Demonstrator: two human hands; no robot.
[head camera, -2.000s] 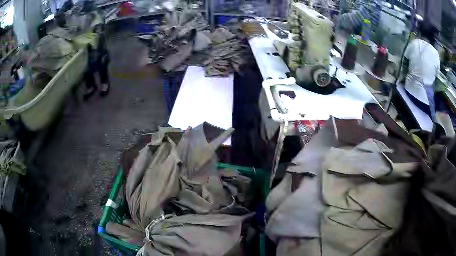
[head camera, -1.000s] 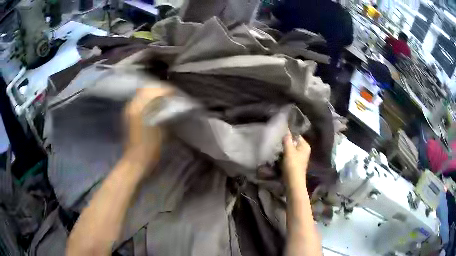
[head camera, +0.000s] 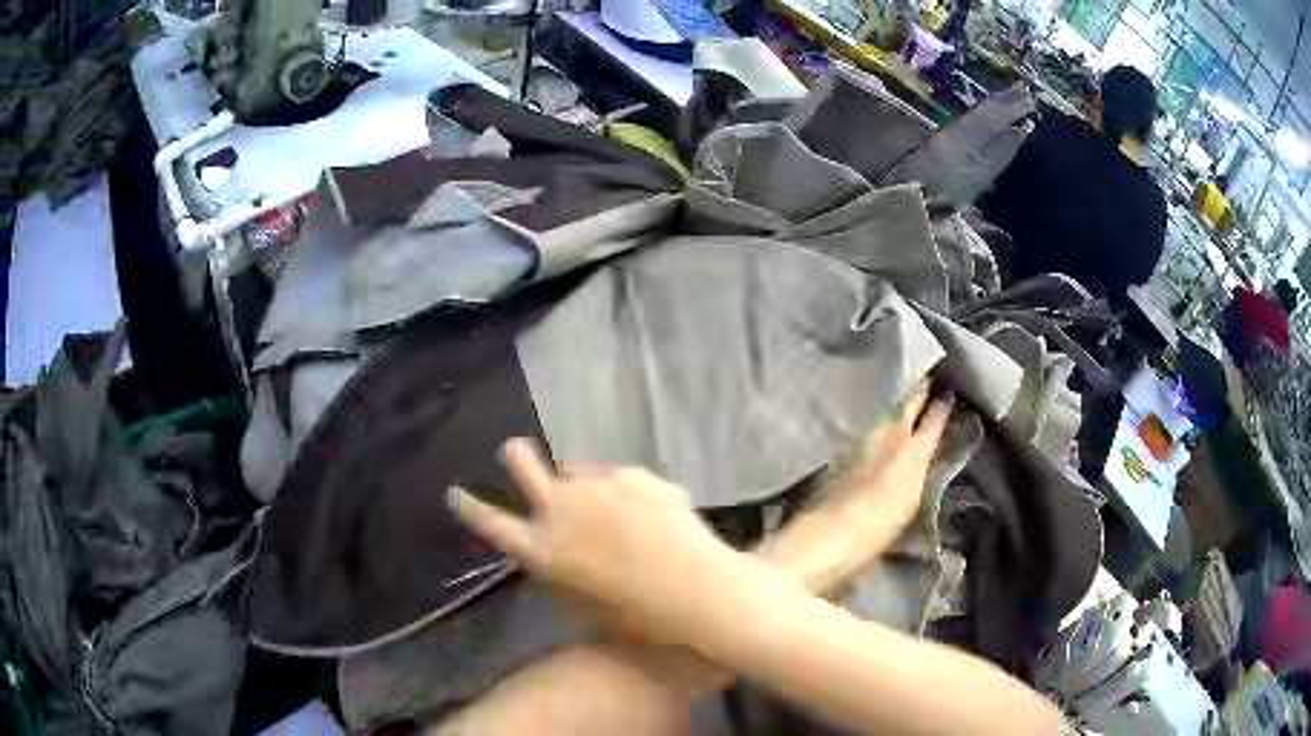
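A large heap of partly sewn garments fills the middle. A grey-taupe cloth panel (head camera: 719, 360) lies on top, with a dark brown piece (head camera: 388, 475) to its left. My forearms cross low in front of the heap. My right hand (head camera: 582, 532) reaches across to the left over the brown piece, fingers apart, blurred, with nothing seen in it. My left hand (head camera: 884, 482) reaches to the right, its fingers at the taupe panel's right edge; whether they pinch the cloth cannot be told.
A sewing machine (head camera: 273, 58) stands on a white table (head camera: 345, 144) at the upper left. More garments (head camera: 158, 633) lie at the lower left beside a green edge. A person in dark clothes (head camera: 1078, 201) is at the upper right. A white machine (head camera: 1129, 654) is at the lower right.
The view has swung from the floor and bin to the heap, then slightly back left. My hands, earlier apart on the cloth, are now crossed. A broad taupe panel now lies spread on top.
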